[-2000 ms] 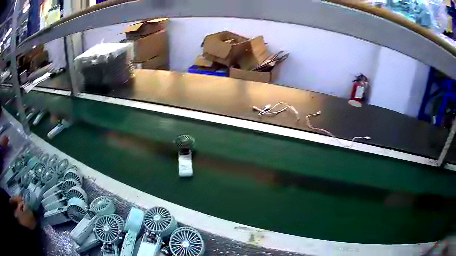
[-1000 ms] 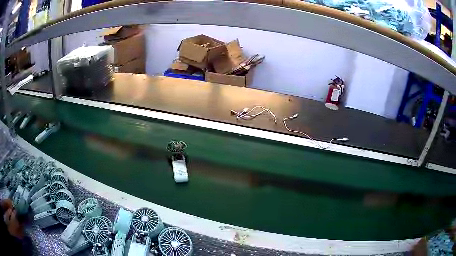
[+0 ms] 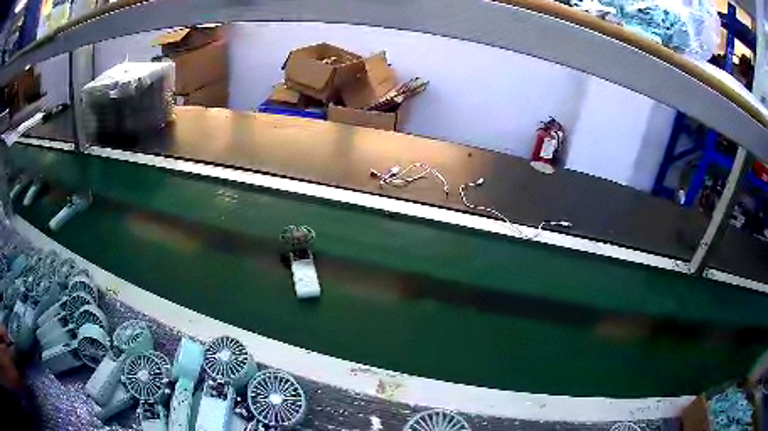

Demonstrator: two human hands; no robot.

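Note:
Pale mint-green, part-built mini fans lie in a crowded pile along the near bench at lower left. One round spoked fan head lies at the pile's right end. Another fan head is cut off by the bottom edge. A single fan lies on the green conveyor belt, its round head toward the far side and its pale handle toward me. Neither of my hands can be made out. A dark, blurred hand at the left edge seems to be another person's.
A parts carton with small mint pieces stands at bottom right. Beyond the belt is a dark shelf with loose white cables and a wrapped stack. Cardboard boxes and a red extinguisher are behind. A grey beam crosses overhead.
The view has turned right, bringing the parts carton and more fan heads into the bottom edge. The belt fan has moved right relative to the shelf. The hand at left is now mostly out of view.

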